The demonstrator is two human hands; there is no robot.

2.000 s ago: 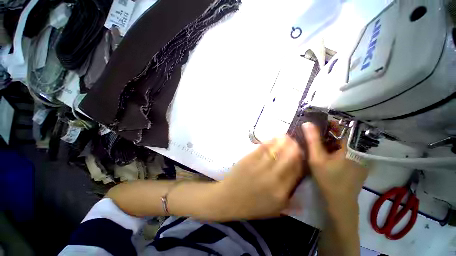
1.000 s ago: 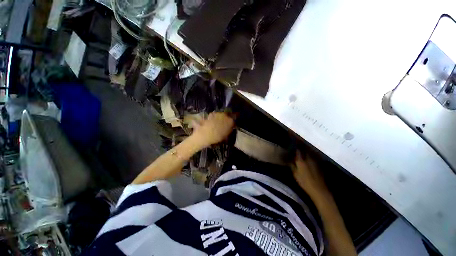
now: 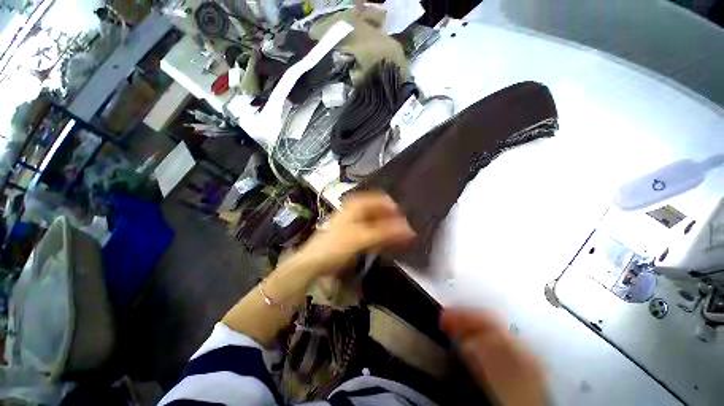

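The stack of dark brown curved bands (image 3: pixel 508 119) lies on the white machine table (image 3: pixel 508 238), its frayed edges towards the machine. My left hand (image 3: pixel 369 226) is over the near end of the stack, fingers bent and blurred; whether it grips a band cannot be told. My right hand (image 3: pixel 488 345) is strongly blurred at the table's front edge, right of my left hand; its fingers and any hold are unclear. The needle plate (image 3: pixel 618 266) shows at the right with no cloth on it.
A bundle of dark strips (image 3: pixel 369 111) and a white tag (image 3: pixel 409 111) lie behind the stack. The machine head (image 3: pixel 702 246) is cut off at the right. Cloth pieces (image 3: pixel 321 341) hang below the table edge. A blue cloth or bag (image 3: pixel 135 234) and a pale bin-like object (image 3: pixel 59 301) stand left.
My hands were together at the needle with brown cloth, then apart below the table edge. Now my left hand is up at the stack. The view has swung left, then upward.
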